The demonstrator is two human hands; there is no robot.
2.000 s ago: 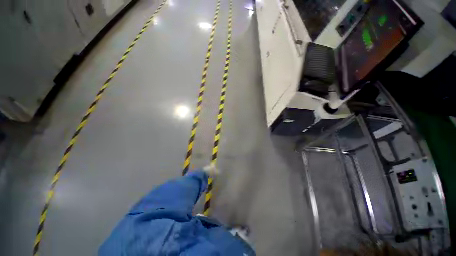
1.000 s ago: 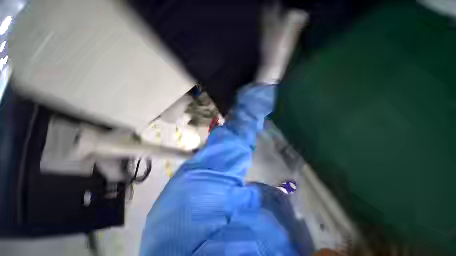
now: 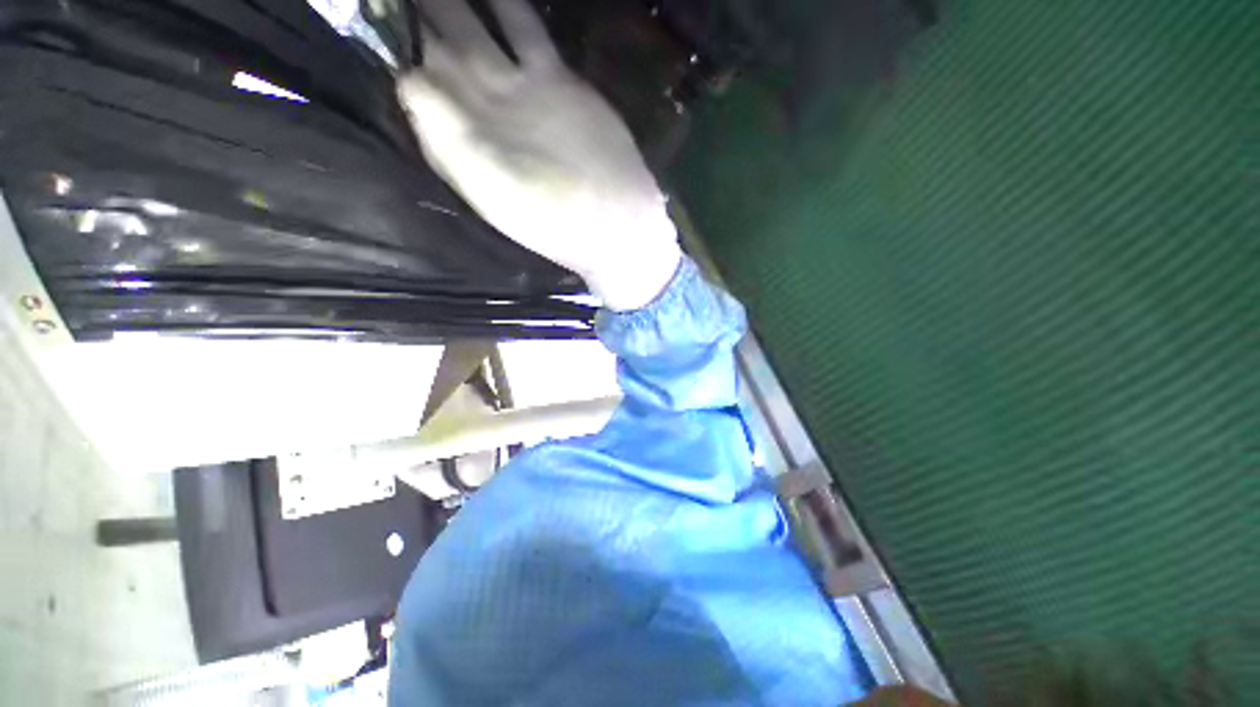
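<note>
My left hand (image 3: 546, 166), in a white glove, reaches up from a light blue sleeve (image 3: 677, 442) to the top edge of the picture. Its fingers are spaced apart over shiny, wrinkled black plastic (image 3: 249, 194), and the fingertips are cut off or hidden. I cannot tell if it grips the plastic. My right hand is out of the picture.
A ribbed dark green conveyor belt (image 3: 1036, 304) with a pale metal rail (image 3: 871, 628) fills the right. A white panel (image 3: 249, 401) lies below the plastic. A black monitor-like unit (image 3: 325, 559) is lower left. A dark, unclear shape is at top centre.
The view has swung from the striped floor to the belt and black plastic. My left hand, low over the floor earlier, now lies over the plastic at the top.
</note>
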